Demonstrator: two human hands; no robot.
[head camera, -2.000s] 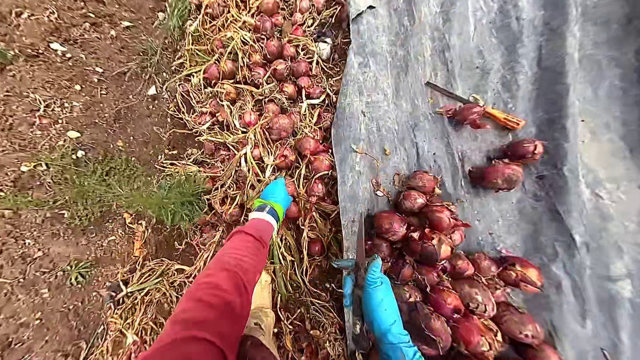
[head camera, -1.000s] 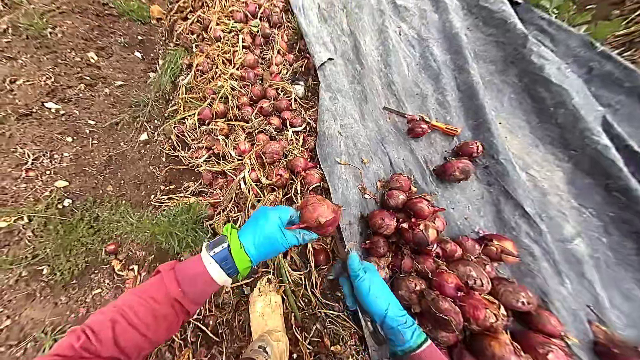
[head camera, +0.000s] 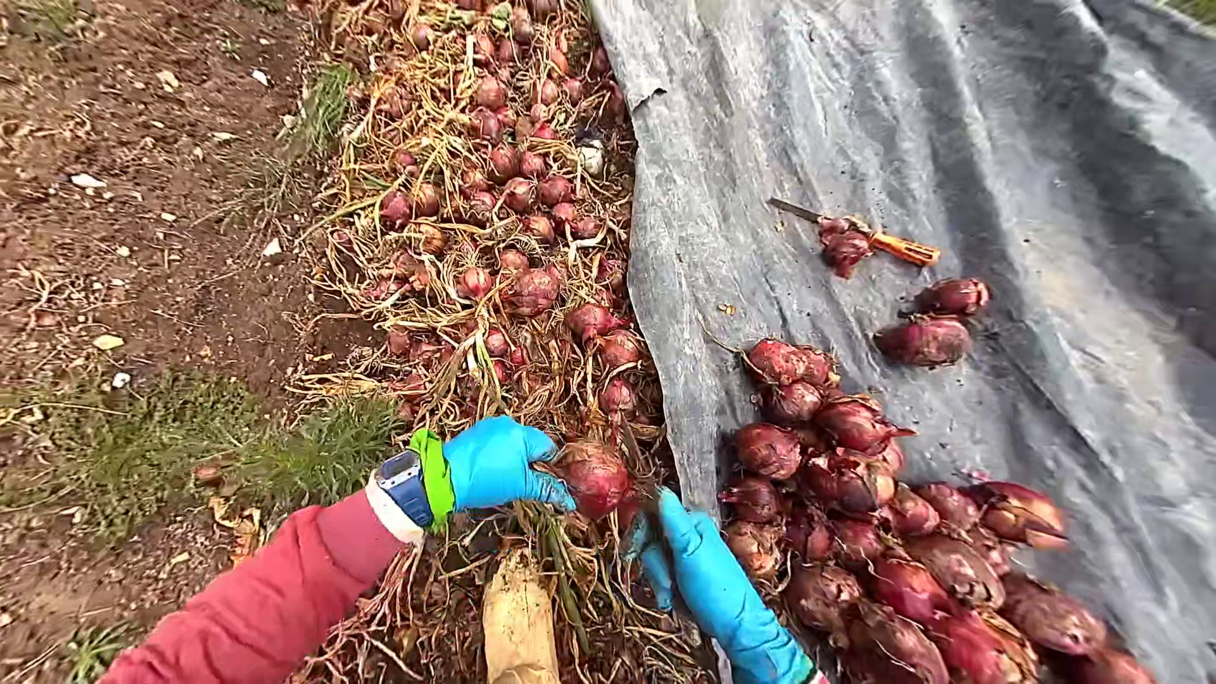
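Observation:
My left hand (head camera: 503, 464), in a blue glove, holds a red onion (head camera: 594, 478) by its left side. Just right of that onion is my right hand (head camera: 698, 565), also blue-gloved, its fingers closed around a dark cutting tool (head camera: 655, 532) that is partly hidden and blurred. A heap of red onions (head camera: 855, 537) lies on the grey ground sheet (head camera: 741, 256), beside my right hand. Farther up the sheet lies a knife with an orange handle (head camera: 905, 249), against small red onions (head camera: 844, 247). Two more onions (head camera: 923, 341) are below it.
A row of red onions with dry tops (head camera: 532, 290) runs along the sheet's left edge. Bare soil (head camera: 190, 275) with stones and a weedy patch (head camera: 313, 451) lies to the left. My boot (head camera: 520, 617) stands among dry stalks at the bottom.
Two seconds ago my left hand was down in the onion row; one second ago it held an onion above the row. The onion is now close beside my right hand.

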